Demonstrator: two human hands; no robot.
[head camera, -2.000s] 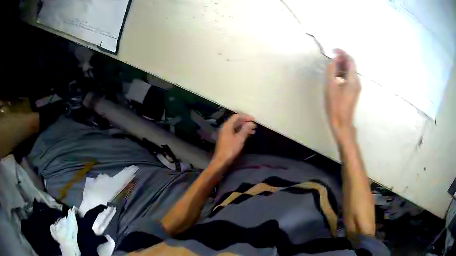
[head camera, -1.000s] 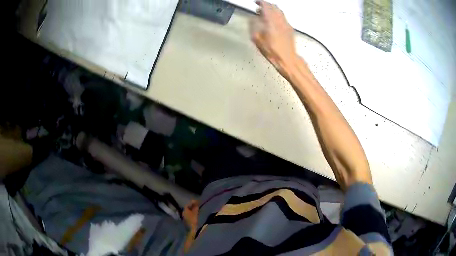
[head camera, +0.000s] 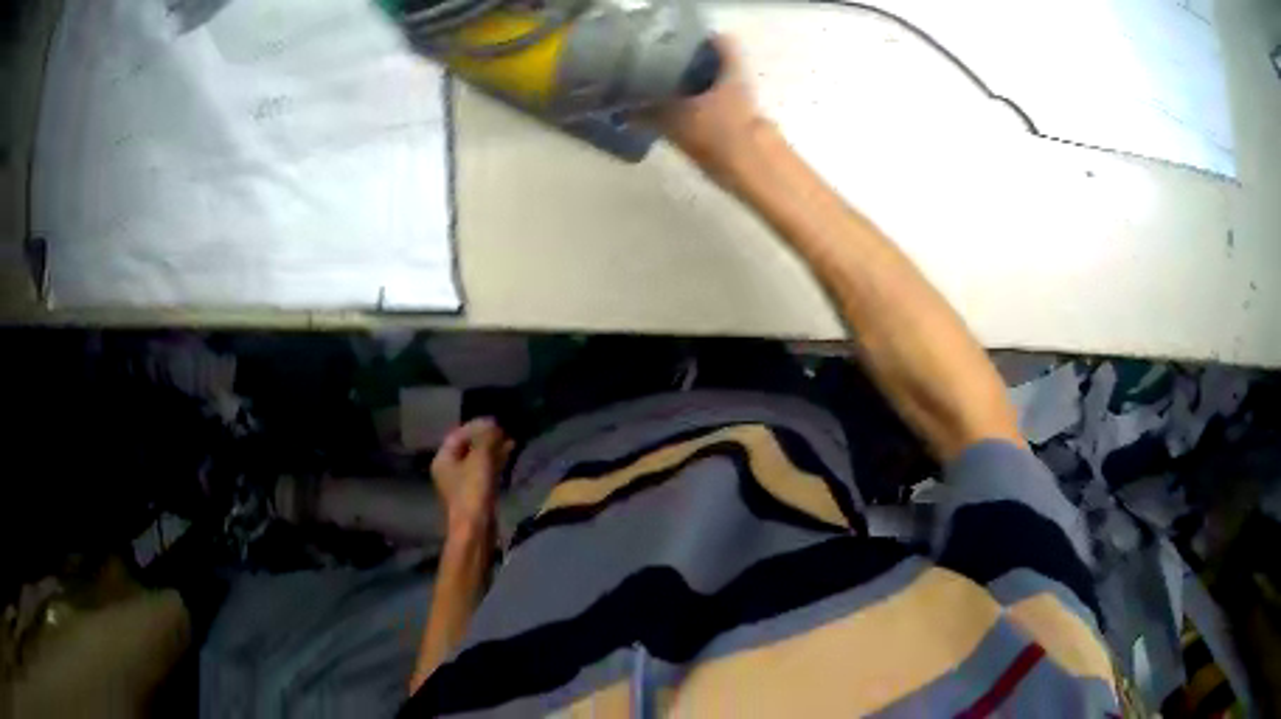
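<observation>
The straight-knife cutter (head camera: 527, 56) stands on the table at the top centre, its yellow and grey motor body blurred and cut off by the top edge. Its flat grey base plate shows below it. My right hand (head camera: 710, 113) is on the grey end of the cutter and grips it, with the fingers partly hidden. My left hand (head camera: 474, 461) is below the table edge near my body, fingers curled, with nothing visible in it. White paper over a dark-edged stack (head camera: 253, 197) lies left of the cutter. More marker paper with a dark curved edge (head camera: 1096, 70) lies at the upper right.
The pale table (head camera: 590, 253) runs across the view, its front edge just ahead of my body. Heaps of scraps (head camera: 1138, 492) lie below it at the right, with more at the left. A grey roll (head camera: 358, 506) and grey cloth (head camera: 302, 632) are at the lower left.
My right hand has moved onto the cutter, which has come into view. My left hand shows more fully beside my body. The view has turned, bringing more of the left stack into sight.
</observation>
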